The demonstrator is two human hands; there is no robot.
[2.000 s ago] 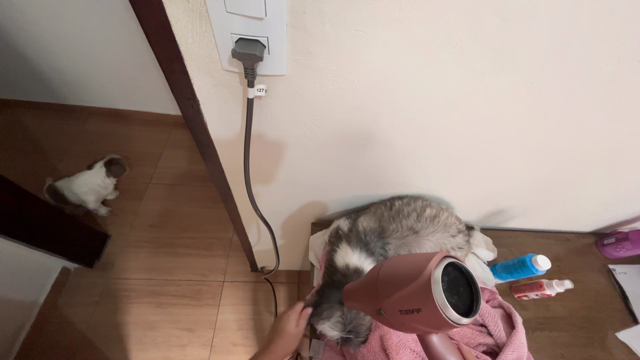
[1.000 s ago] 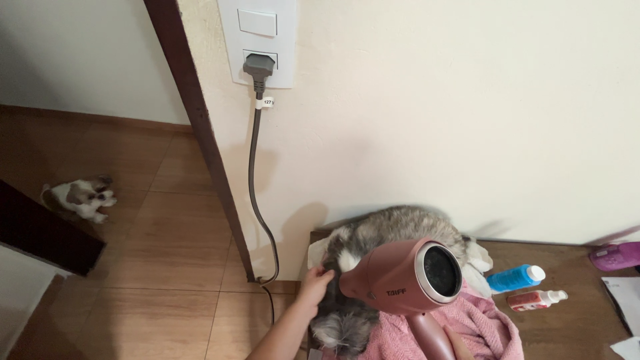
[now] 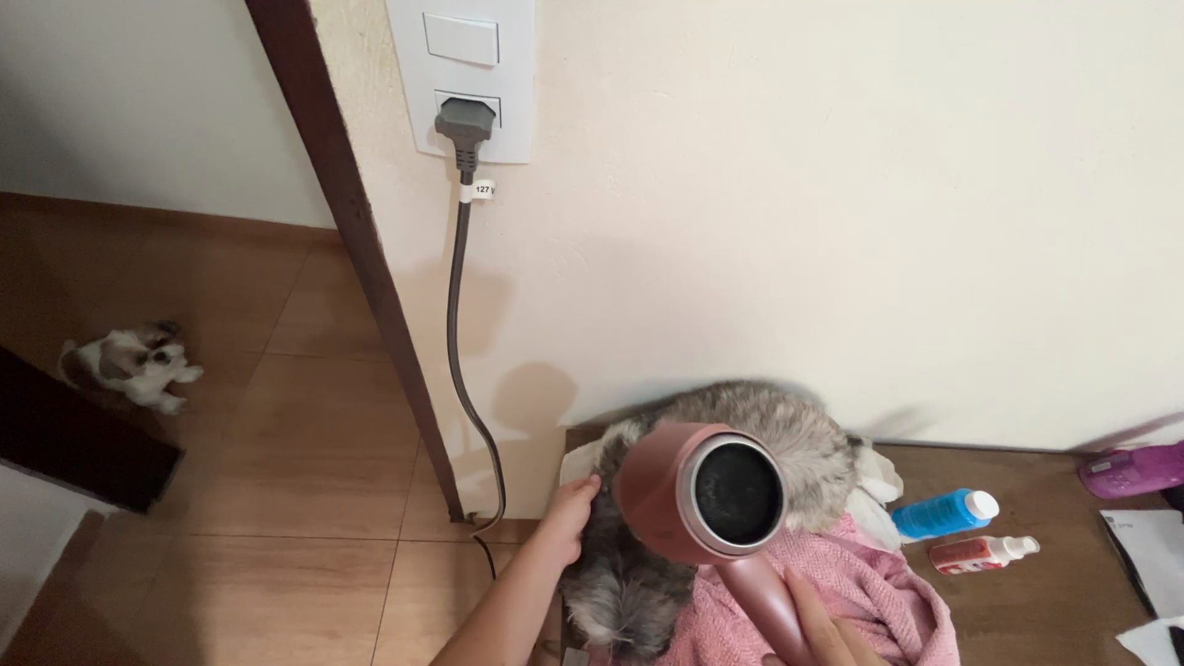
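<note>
A grey, long-haired dog (image 3: 786, 435) lies on a wooden table along the wall, its head toward the lower left. My left hand (image 3: 572, 518) rests against the fur at its neck, fingertips partly hidden in the coat. In my right hand (image 3: 823, 629) is the handle of a pink hair dryer (image 3: 652, 490), held over the dog with its round rear intake facing up; the dryer hides part of the dog. A pink towel (image 3: 893, 592) lies bunched beside and under the dog.
A blue bottle (image 3: 939, 515), a red spray bottle (image 3: 976, 553), a purple bottle (image 3: 1128, 470) and papers (image 3: 1147, 555) lie on the table (image 3: 1054, 490). A plugged-in cord (image 3: 453, 305) hangs down the wall. A white and brown dog (image 3: 134, 365) is on the floor by the doorway.
My left hand has moved up from near the dog's head to its neck. The dog on the floor has turned its face toward the camera.
</note>
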